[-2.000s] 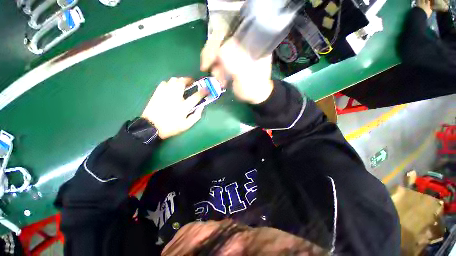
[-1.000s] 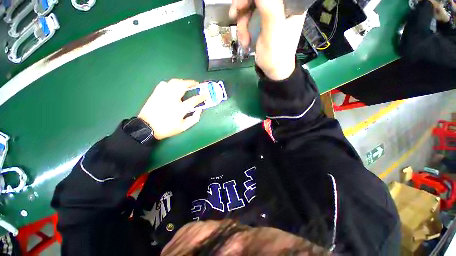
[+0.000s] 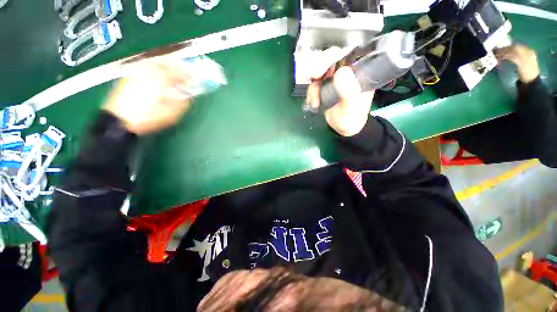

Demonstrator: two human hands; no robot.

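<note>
My left hand (image 3: 149, 94) is blurred at the left of the green bench, holding a white loop unit with a blue-and-white end (image 3: 206, 75), also blurred. My right hand (image 3: 347, 100) is closed around a grey-silver electric screwdriver (image 3: 382, 62), which lies tilted in the fist with its tip down to the left. The screwdriver is beside the white-grey screw feeder (image 3: 339, 38). The tip is near the feeder's front left corner, above the bench.
Loop units are heaped at the left (image 3: 27, 158), and more lie in a row at the far left (image 3: 91, 42). A long white strip (image 3: 256, 31) crosses the bench. Black electronics with yellow wires (image 3: 430, 76) stand right of the feeder. Another person's hand (image 3: 522, 61) is at the far right.
My left hand has moved left and away across the bench with the loop unit. My right hand has come back from over the feeder, with the screwdriver now clearly visible. The view has shifted.
</note>
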